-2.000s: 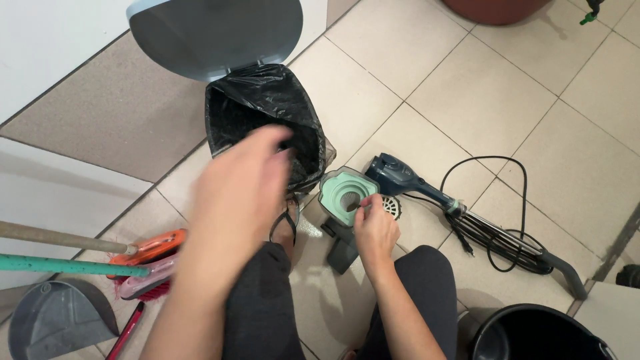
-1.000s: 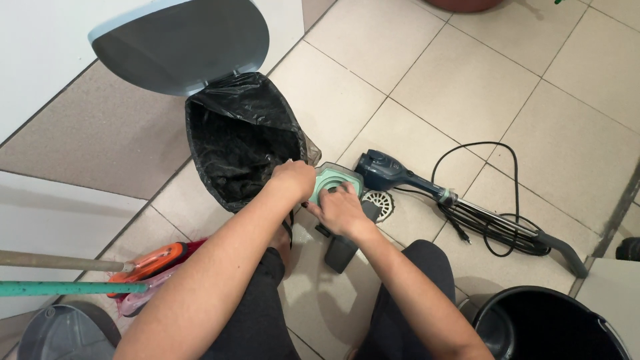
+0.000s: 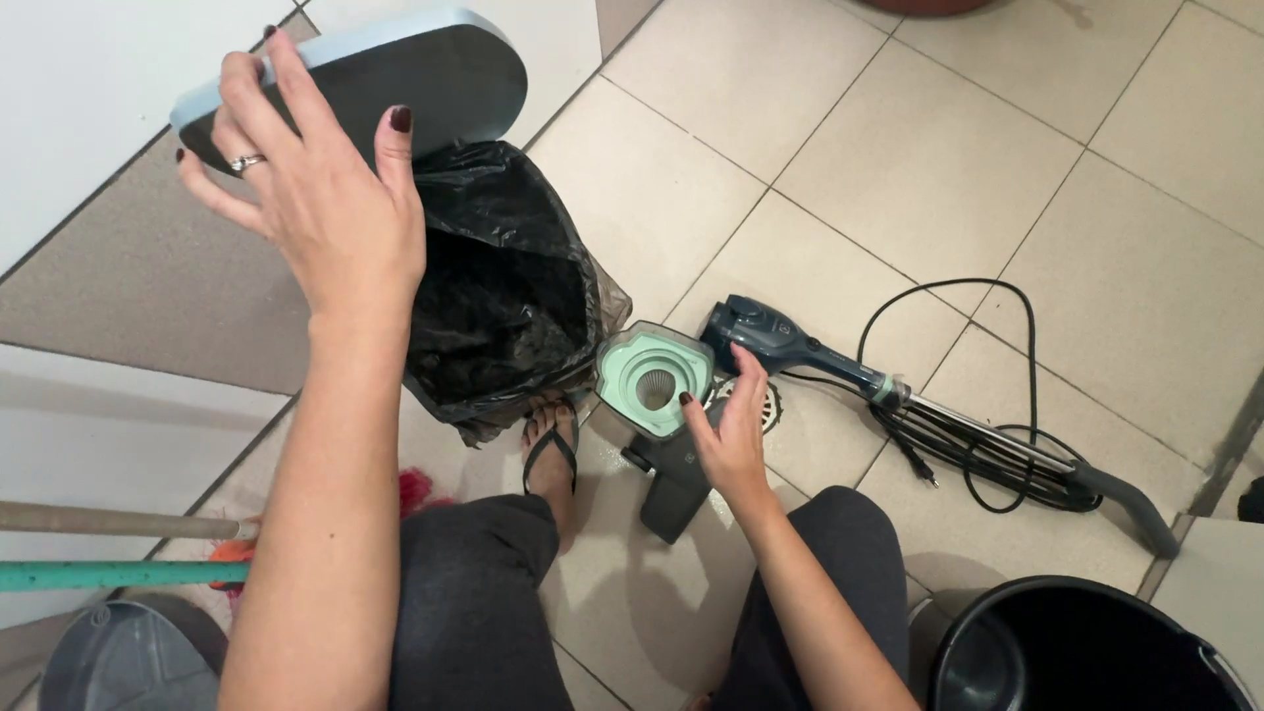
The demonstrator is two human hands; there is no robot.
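Note:
My left hand (image 3: 326,188) is raised at the upper left, fingers spread over the edge of the raised bin lid (image 3: 434,84); contact is unclear. Below the lid, the bin's black liner bag (image 3: 504,296) gapes. My right hand (image 3: 731,430) is beside the mint-green and clear vacuum dust cup (image 3: 617,380), thumb over its rim and fingers at its right side; the grip is unclear. A pleated filter shows inside the cup. A dark floor nozzle (image 3: 676,494) lies just below. The stick vacuum body (image 3: 765,331) and its coiled cord (image 3: 1027,296) lie to the right.
A round drain grate (image 3: 770,407) is partly behind my right hand. A black bucket (image 3: 1076,592) stands at lower right. At lower left are a grey dustpan (image 3: 128,657), a teal handle (image 3: 118,575) and a beige handle (image 3: 109,520). My sandaled foot (image 3: 553,454) is below the bin.
My left hand has left the dust cup and risen to the bin lid. My right hand has shifted from the cup's opening to its right edge.

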